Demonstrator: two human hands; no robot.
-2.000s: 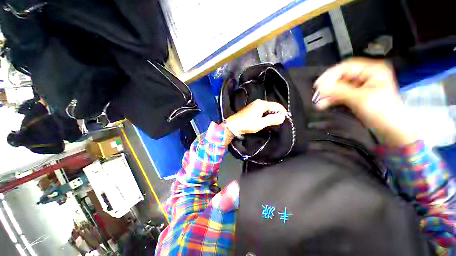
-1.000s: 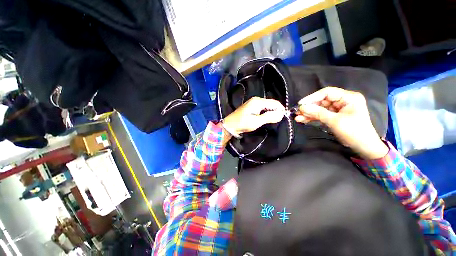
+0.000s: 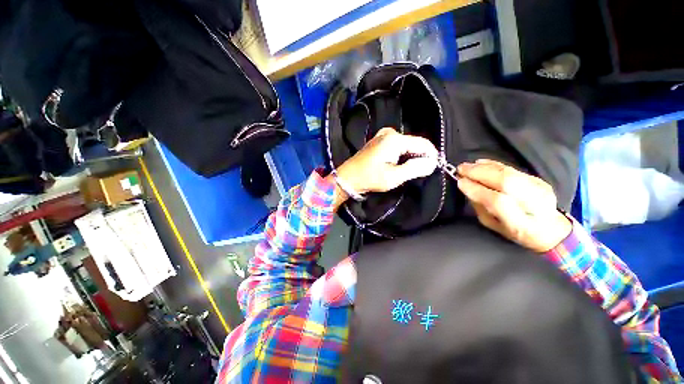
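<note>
A black bag body lies open on my lap, its silvery zipper teeth curving around the opening. My left hand grips the bag's zipper edge, fingers curled over the teeth. My right hand is just right of it and pinches a small silvery zipper puller between thumb and finger. The puller meets the teeth close to my left fingertips. The slider's exact seating on the teeth is too small to tell.
A pile of black bags hangs over the bench edge at upper left. The wood-edged bench with a white sheet is ahead. Blue crates stand below it and at right. A dark apron covers my lap.
My right hand came in from the right with the small metal piece and now holds it at the zipper edge. My left hand stays on the bag. The view has shifted slightly.
</note>
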